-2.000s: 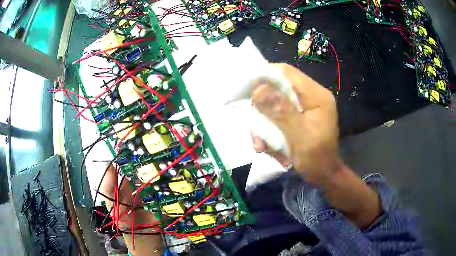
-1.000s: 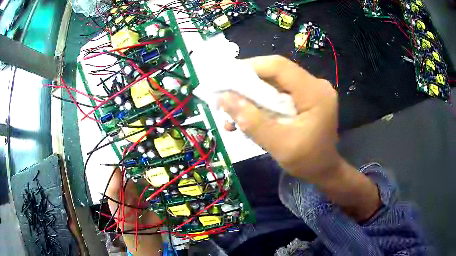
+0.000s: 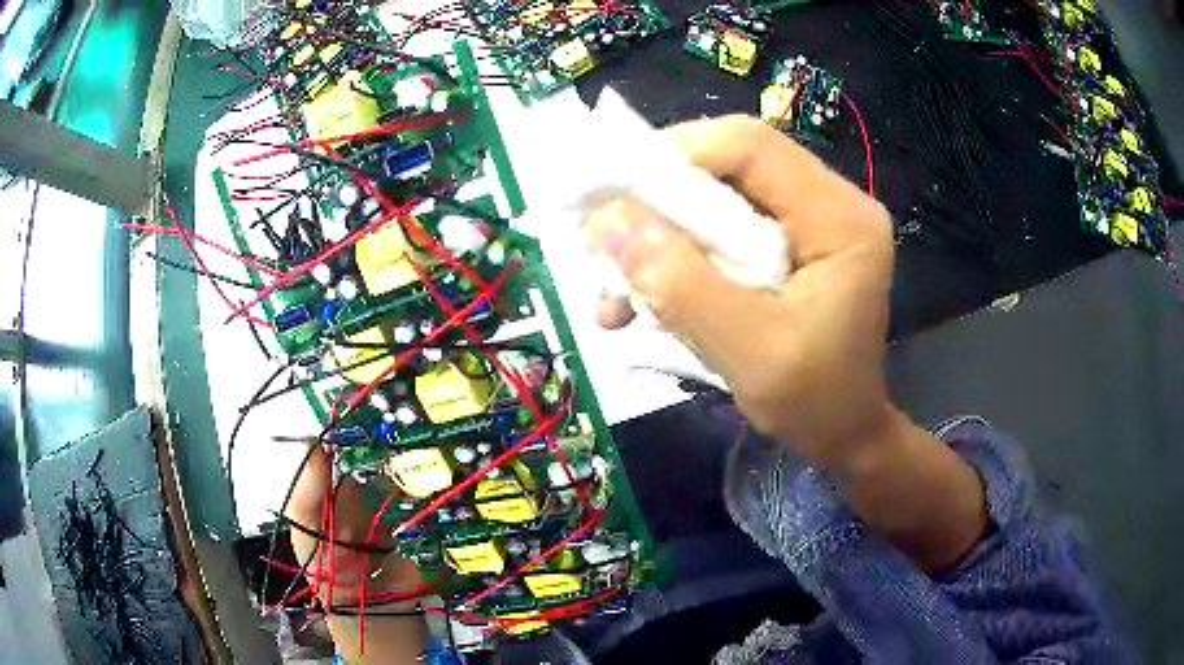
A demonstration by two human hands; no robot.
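A long green PCB panel (image 3: 455,390) crowded with yellow transformers, small capacitors and tangled red and black lead wires is held up, slanting from upper left to lower centre. My left hand (image 3: 348,552) grips its lower left side; the fingers are partly hidden behind wires and boards. A blue band shows at the left wrist at the bottom edge. My right hand (image 3: 766,286) pinches a folded white wiping cloth (image 3: 695,195) between thumb and fingers, just right of the panel's edge rail (image 3: 571,325). Whether the cloth touches the rail is unclear.
A white sheet (image 3: 649,383) lies under the panel on a black mat (image 3: 961,195). More populated panels stand at the top (image 3: 571,39) and far right (image 3: 1117,143). Two single boards lie on the mat (image 3: 795,101). A dark tray (image 3: 111,546) with black pieces is at lower left, beside a metal frame.
The panel has shifted slightly right and down. My right hand with the cloth moved left towards the panel's edge, then slightly back right. My left hand keeps its grip.
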